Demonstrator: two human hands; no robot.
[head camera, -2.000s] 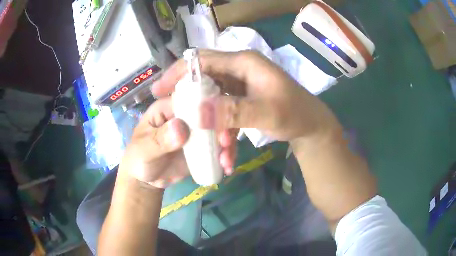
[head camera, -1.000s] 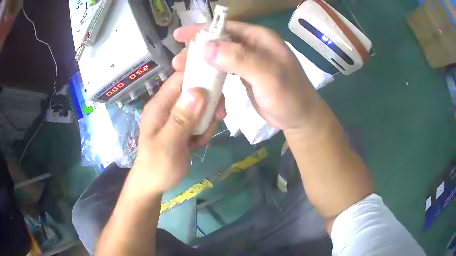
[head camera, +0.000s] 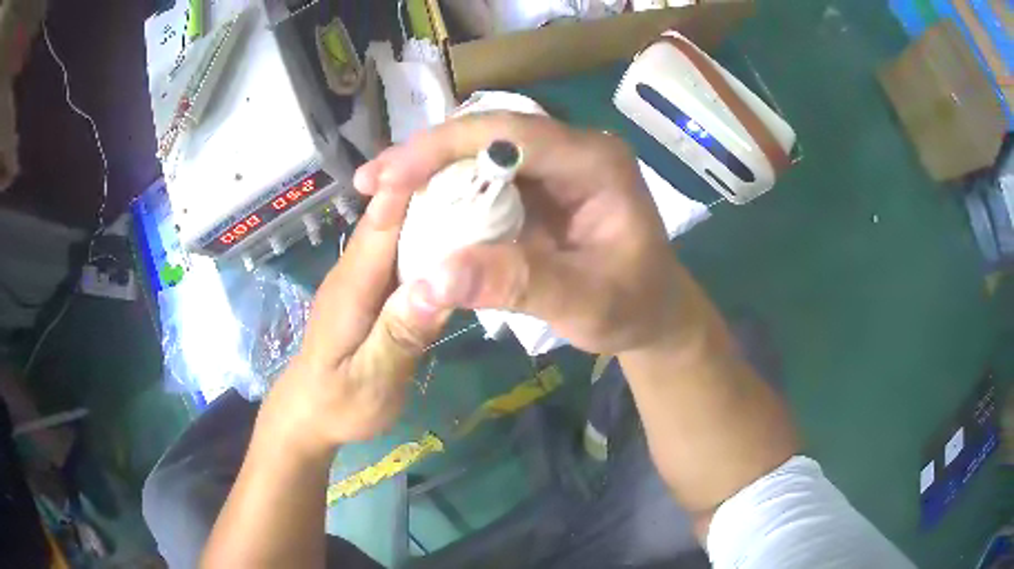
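A cream-white microphone handle (head camera: 458, 222) without its black head is held above my lap, its upper end tilted towards the camera. A small round capsule with a dark face (head camera: 504, 155) stands up on a pale frame at that end. My left hand (head camera: 361, 322) grips the handle from the left, thumb in front. My right hand (head camera: 578, 239) wraps round it from the right, thumb on the front and fingers behind. The lower part of the handle is hidden by my hands and the viewing angle.
A power supply (head camera: 239, 133) with red digits stands at the left, a clear plastic bag (head camera: 211, 328) below it. Crumpled white wrapping (head camera: 520, 330) lies behind my hands. An open brown carton (head camera: 578, 53) is at the back, a white speaker (head camera: 706, 117) at the right.
The handle has gone from showing its side to pointing its open end at the camera, so the dark capsule face now shows. Both hands are still on it. The view has shifted slightly.
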